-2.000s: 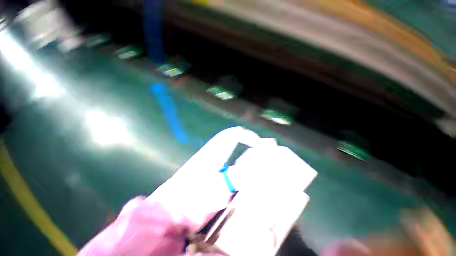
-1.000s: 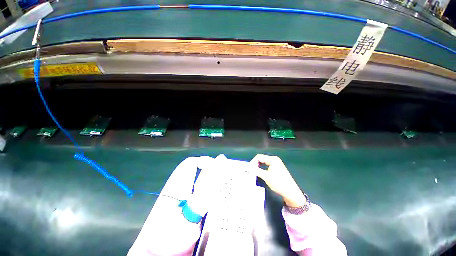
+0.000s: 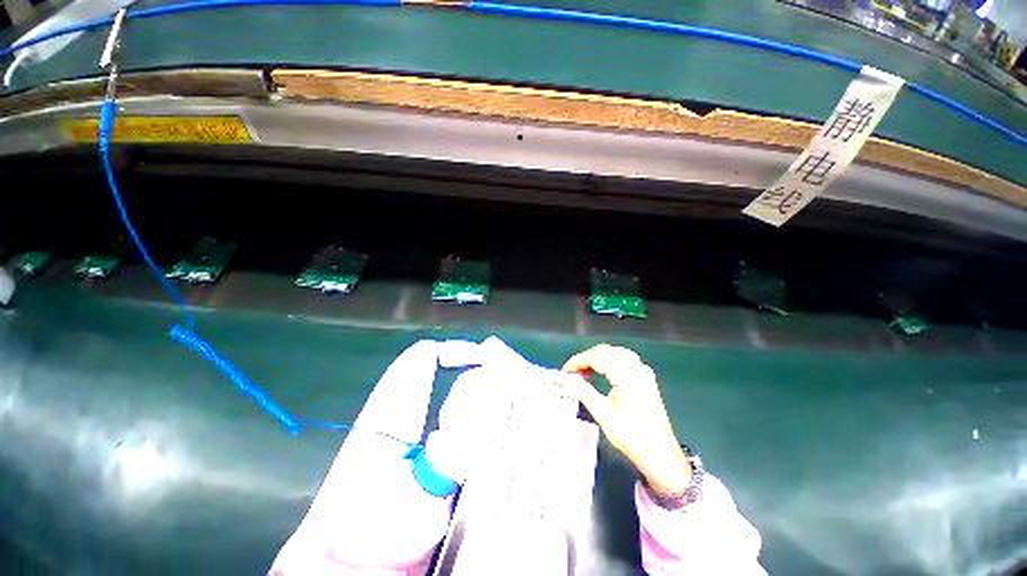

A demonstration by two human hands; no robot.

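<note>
A white label sheet (image 3: 527,450) with rows of small dark marks lies over the green bench at the lower centre, badly overexposed. My left hand (image 3: 456,399) is at the sheet's left side and holds it; its fingers are washed out to white. A blue wrist strap (image 3: 431,470) is on that wrist. My right hand (image 3: 631,407) is at the sheet's upper right corner, with thumb and forefinger pinched at its edge. Whether a label is between the fingertips cannot be told. A dark bracelet (image 3: 694,477) is on the right wrist.
Several green circuit boards (image 3: 462,280) lie spaced on the dark conveyor (image 3: 541,317) beyond the bench. A coiled blue cord (image 3: 237,379) runs from the strap to a clip (image 3: 112,39) at upper left. A paper tag (image 3: 825,146) hangs from the blue line (image 3: 631,27).
From the blurred, tilted view of two seconds ago, the view has levelled. Since one second ago it has shifted slightly; both hands remain at the sheet.
</note>
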